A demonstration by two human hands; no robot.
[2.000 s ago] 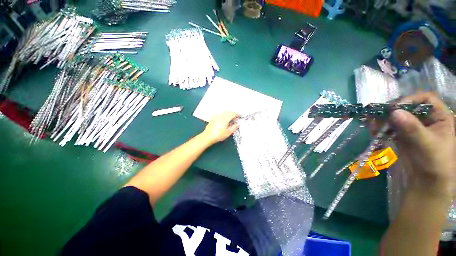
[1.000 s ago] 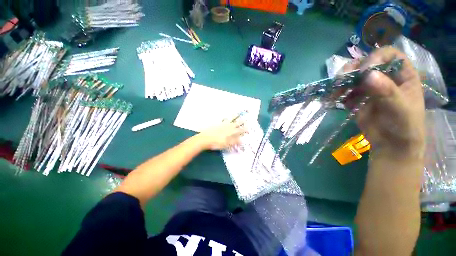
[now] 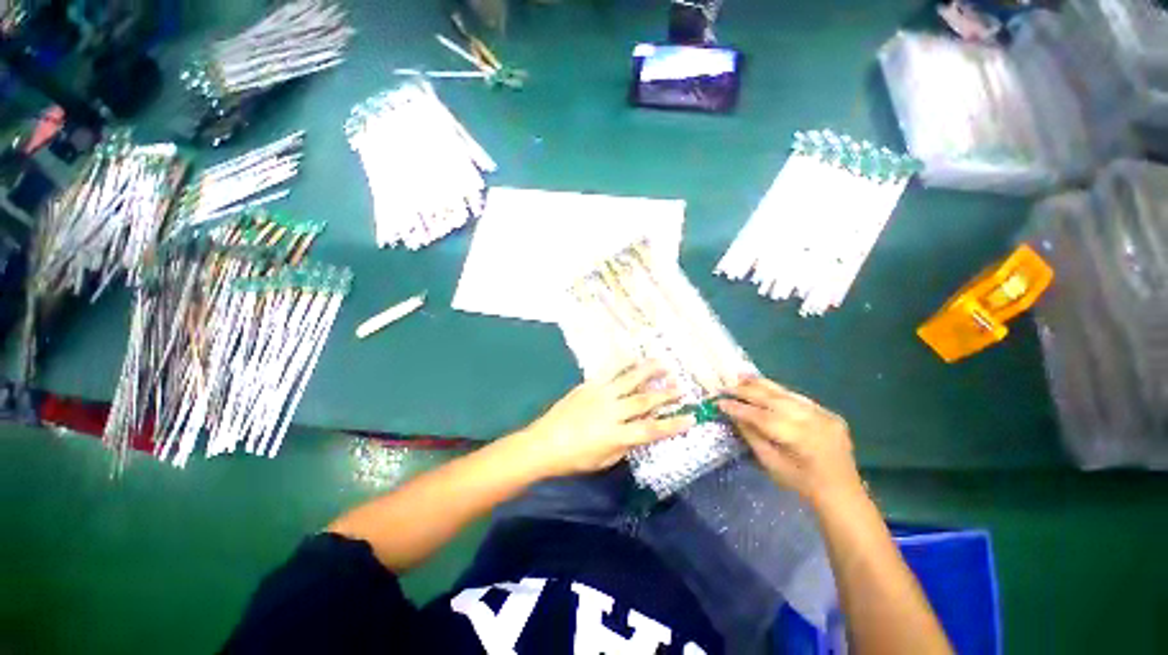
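Observation:
A PCB panel lies on the bubble wrap, its thin strips pointing up towards the white sheet and its green bar near the bench edge. My left hand lies on the left side of the panel by the green bar, fingers spread. My right hand has its fingertips at the right end of the bar. The fingers and the wrap hide part of the bar. The wrap runs over the bench edge towards the blue plastic bin.
Fanned panel stacks lie at the left, upper middle and right. A whitish stick lies left of the sheet. An orange-yellow block and wrapped bundles are at the right. A phone stands at the back.
My right hand has come down from the upper right with the panel, which now lies on the wrap. My left hand has moved from the sheet's lower edge down towards the bench edge.

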